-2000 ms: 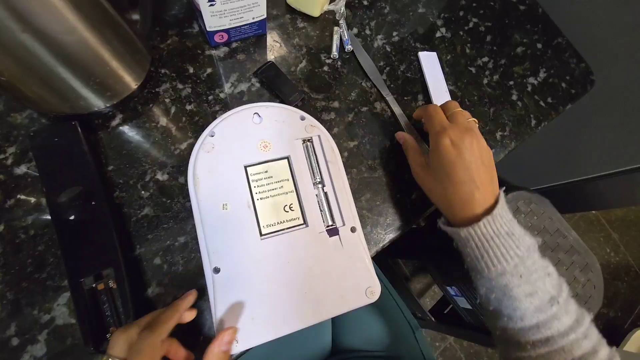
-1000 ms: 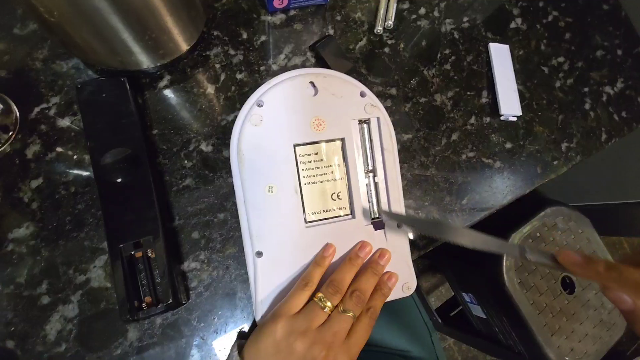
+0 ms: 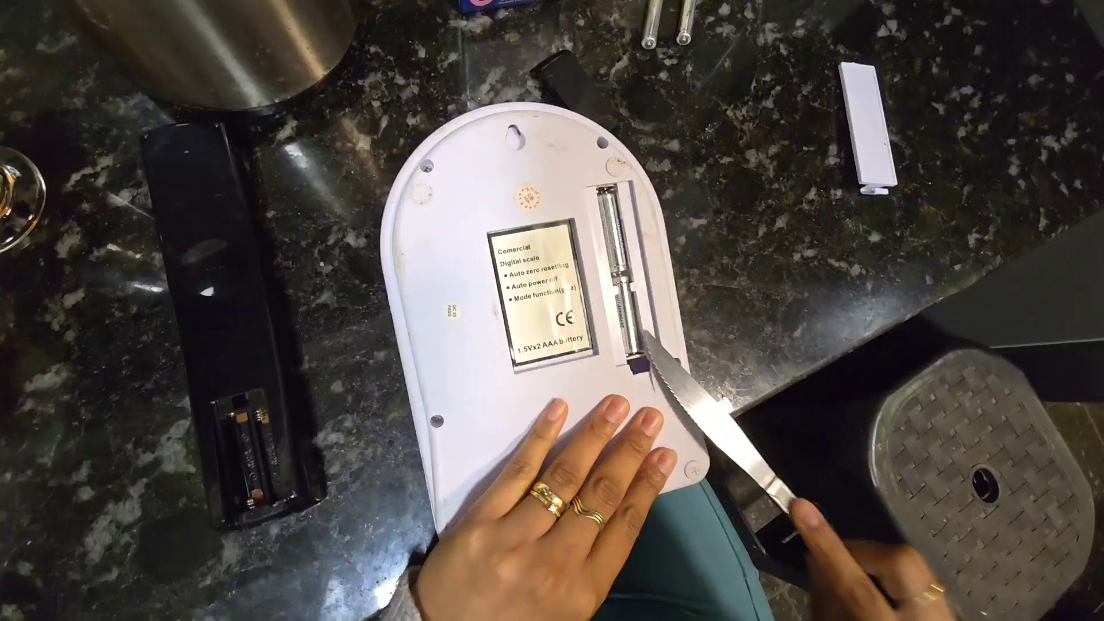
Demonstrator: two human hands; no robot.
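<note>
A white digital scale (image 3: pixel 466 371) lies underside up at the counter's front edge. Two AAA batteries (image 3: pixel 614 233) sit end to end in its uncovered slot. Flat on the scale's lower part rests my left hand (image 3: pixel 561 517), fingers slightly spread, wearing rings. My right hand (image 3: pixel 862 561), partly blurred at the lower right, holds a serrated table knife (image 3: pixel 711 414) whose tip touches the slot's edge beside the lower battery. The white battery cover (image 3: pixel 868 125) lies apart on the counter at the upper right.
A black remote control (image 3: pixel 207 276) with an uncovered, empty battery bay lies to the left. Behind are a steel pot (image 3: pixel 233 52), a small black cover (image 3: pixel 565 78) and two loose batteries (image 3: pixel 652 21). A glass object (image 3: pixel 19 198) stands far left; a textured stool (image 3: pixel 983 483) is below the counter edge.
My right hand has picked up the knife, which earlier lay on the counter, and brought its tip to the battery slot. My left hand has moved from the scale's lower left corner onto its lower part.
</note>
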